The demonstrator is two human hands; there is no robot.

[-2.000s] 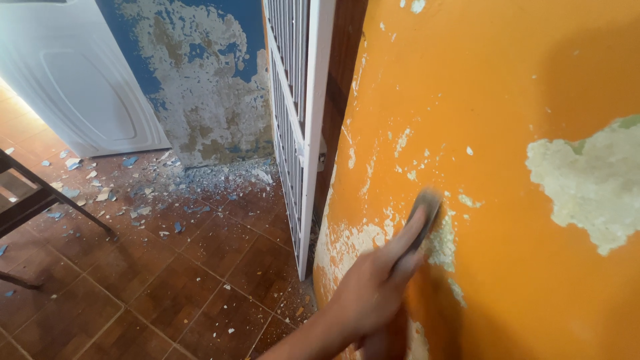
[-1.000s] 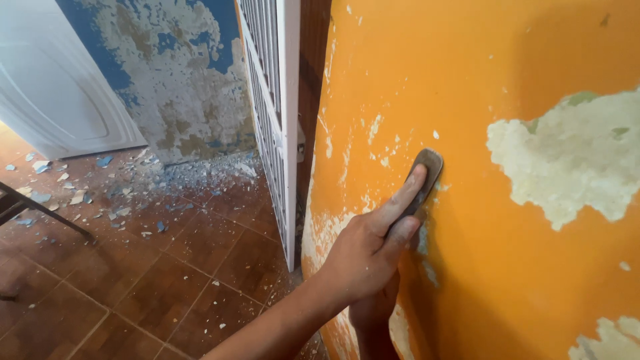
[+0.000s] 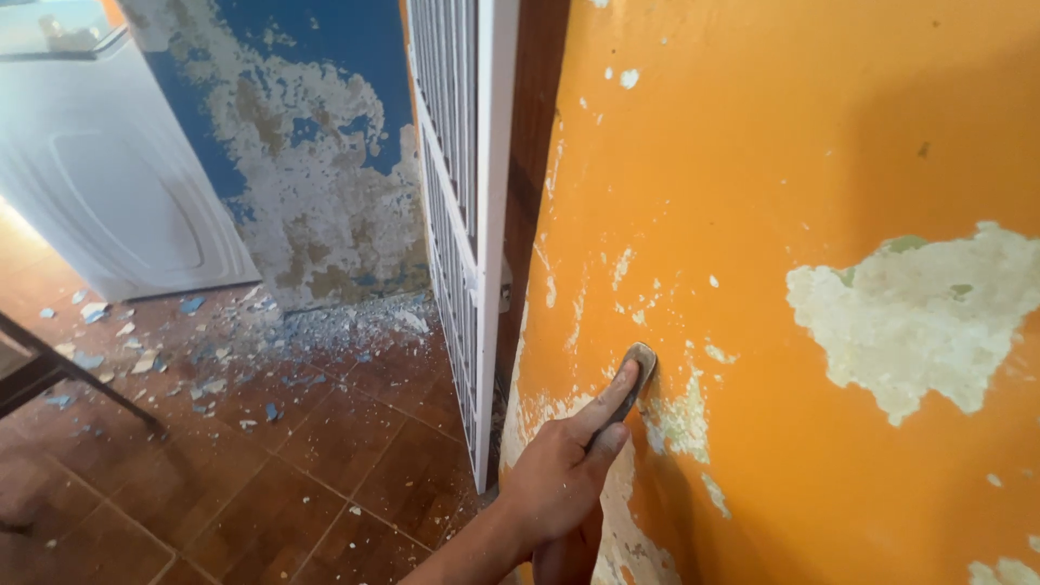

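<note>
My left hand (image 3: 561, 479) reaches in from the lower left and grips a dark, flat scraper (image 3: 640, 357) with a rounded end. Its index finger lies along the tool, with the thumb beside it. The scraper's tip meets the orange painted wall (image 3: 731, 162), just up and left of a pale patch of bared plaster (image 3: 686, 418). Below and partly behind the left hand is my right hand (image 3: 573, 548); its fingers are hidden, so its hold cannot be seen. A larger bared patch (image 3: 918, 317) lies farther right on the wall.
A white barred metal gate (image 3: 487, 244) stands left of the orange wall. Beyond it are a peeling blue wall (image 3: 325, 187) and a white appliance (image 3: 122, 179). Paint flakes (image 3: 349, 325) litter the brown tiled floor (image 3: 268, 520). Dark furniture legs (image 3: 89, 378) show at far left.
The scraper and both hands have moved lower on the orange wall since one second ago. The left hand keeps its grip on the tool.
</note>
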